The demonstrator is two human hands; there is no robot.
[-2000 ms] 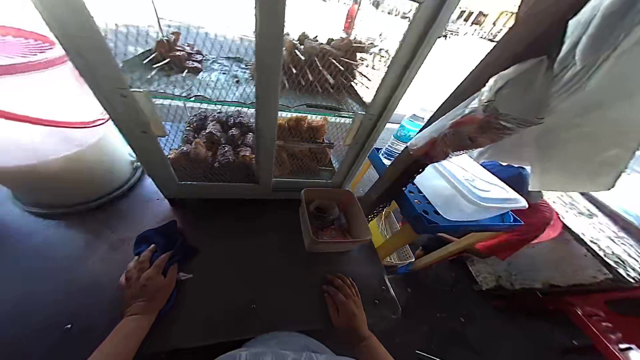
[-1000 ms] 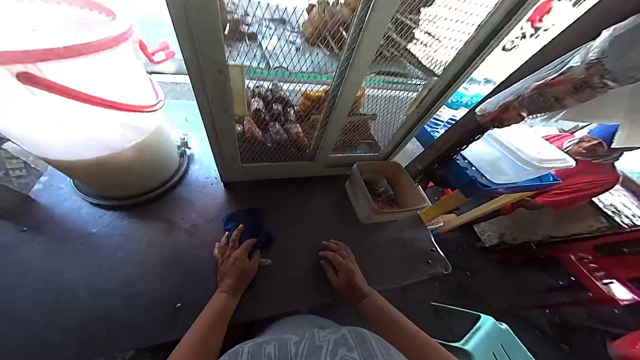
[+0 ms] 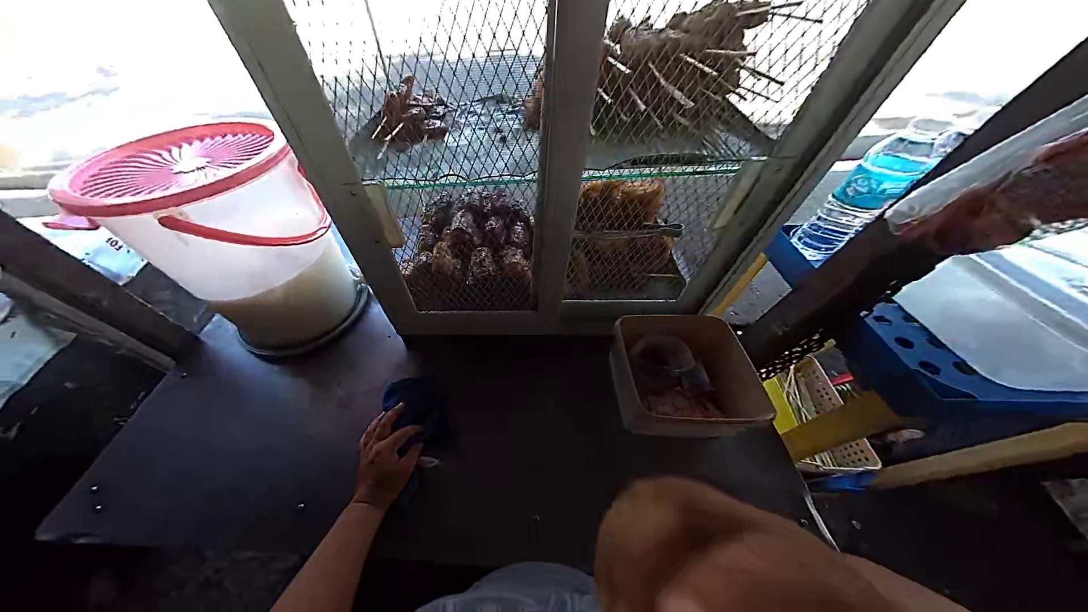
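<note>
My left hand (image 3: 387, 459) rests on a crumpled dark blue cloth (image 3: 418, 406) on the dark tabletop (image 3: 510, 476), its fingers bent over the cloth's left side. Close to the camera and blurred, my right hand (image 3: 671, 544) is raised over the near edge of the table; its fingers cannot be made out. Beyond it stands an open square plastic tub (image 3: 629, 399) with a clear plastic bag and some reddish contents inside. A small pale scrap (image 3: 428, 462) lies just right of my left hand.
A mesh-fronted food cabinet (image 3: 552, 170) with skewered and browned food stands along the back. At left is a plastic bucket (image 3: 280, 204) with a red lid, partly filled with pale liquid. A blue crate (image 3: 926, 365), a water bottle (image 3: 867, 191) and a basket of sticks (image 3: 816, 395) are at right.
My right hand has lifted from the tabletop towards the camera. My left hand is still at the blue cloth. The view has shifted considerably.
</note>
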